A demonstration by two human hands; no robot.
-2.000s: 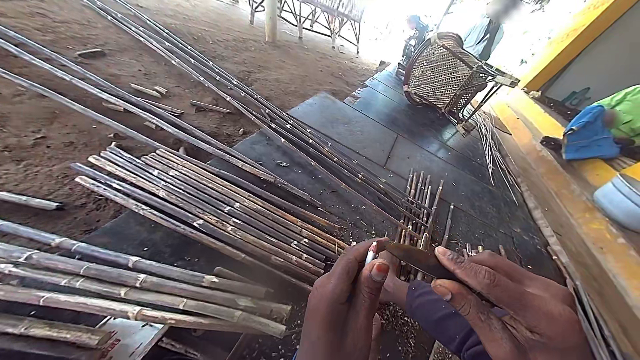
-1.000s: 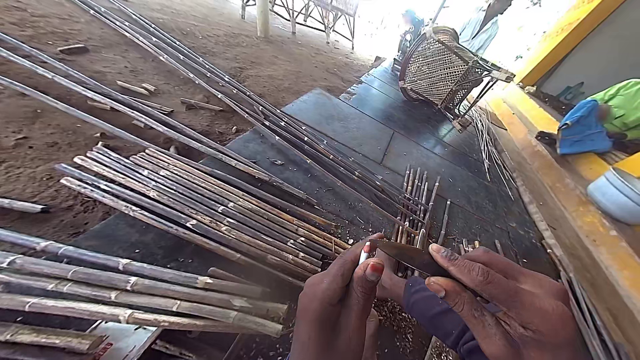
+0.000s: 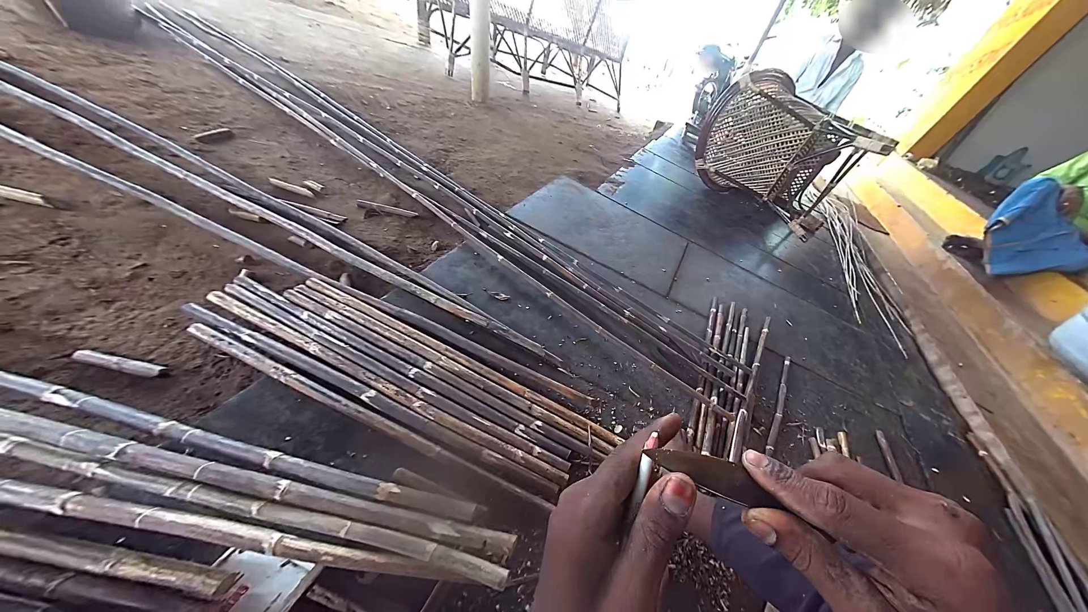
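Note:
My left hand (image 3: 625, 518) grips a thin white stick (image 3: 642, 480), upright between thumb and fingers, its tip reddish. My right hand (image 3: 867, 535) is closed around a knife; its dark metal blade (image 3: 705, 474) points left, with the end at the top of the stick. The handle is mostly hidden in my fingers. Below the hands, pale shavings (image 3: 701, 565) lie on the floor. Just beyond them, short thin cane pieces (image 3: 722, 365) lie side by side.
Cut bamboo poles (image 3: 408, 365) lie in a bundle at centre left, thicker poles (image 3: 212, 484) nearer, long canes (image 3: 510, 238) across the dark slab floor (image 3: 612, 229). A woven cane stool (image 3: 756, 140) lies tipped over. A yellow ledge (image 3: 977, 221) runs along the right; people are partly visible beyond.
The view has shifted slightly. Both hands keep their grip on the stick and the knife, with the blade staying near the stick's tip.

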